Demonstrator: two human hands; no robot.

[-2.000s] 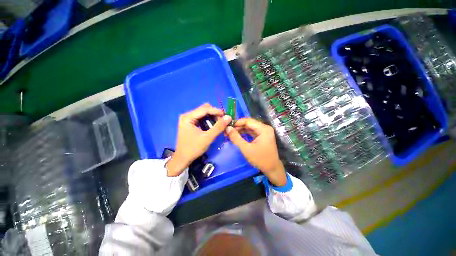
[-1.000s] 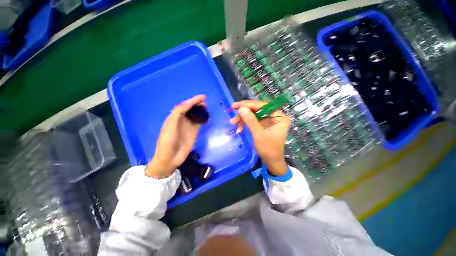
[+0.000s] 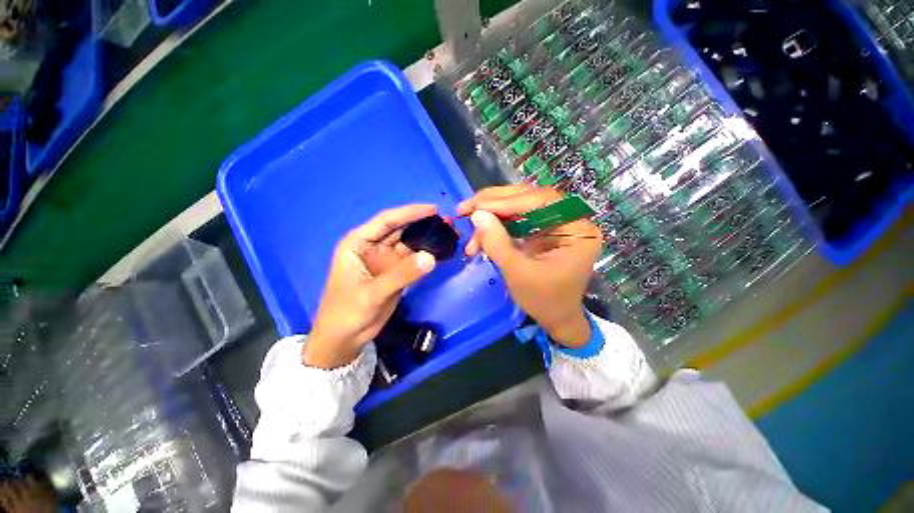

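My left hand (image 3: 366, 276) holds a glossy black housing (image 3: 431, 238) between thumb and fingers over the blue work tray (image 3: 301, 180). My right hand (image 3: 541, 255) holds a narrow green circuit board (image 3: 551, 214), plain green side up, slanting up to the right. Thin red wire shows at my right fingertips, close beside the housing; whether it touches the housing is hard to tell. A few black housings (image 3: 406, 341) with silver openings lie at the tray's near edge, partly behind my left wrist.
A clear blister tray of green boards (image 3: 641, 170) lies at right. Beyond it is a blue bin (image 3: 837, 255) heaped with black housings. Left are a clear box (image 3: 215, 291) and stacked clear trays (image 3: 130, 371). A grey post (image 3: 459, 25) and green belt (image 3: 251, 100) are beyond.
My left hand has turned and brought the housing right, near my right fingertips. Two seconds ago both hands met at the upright board; now my right hand alone holds it, slanted.
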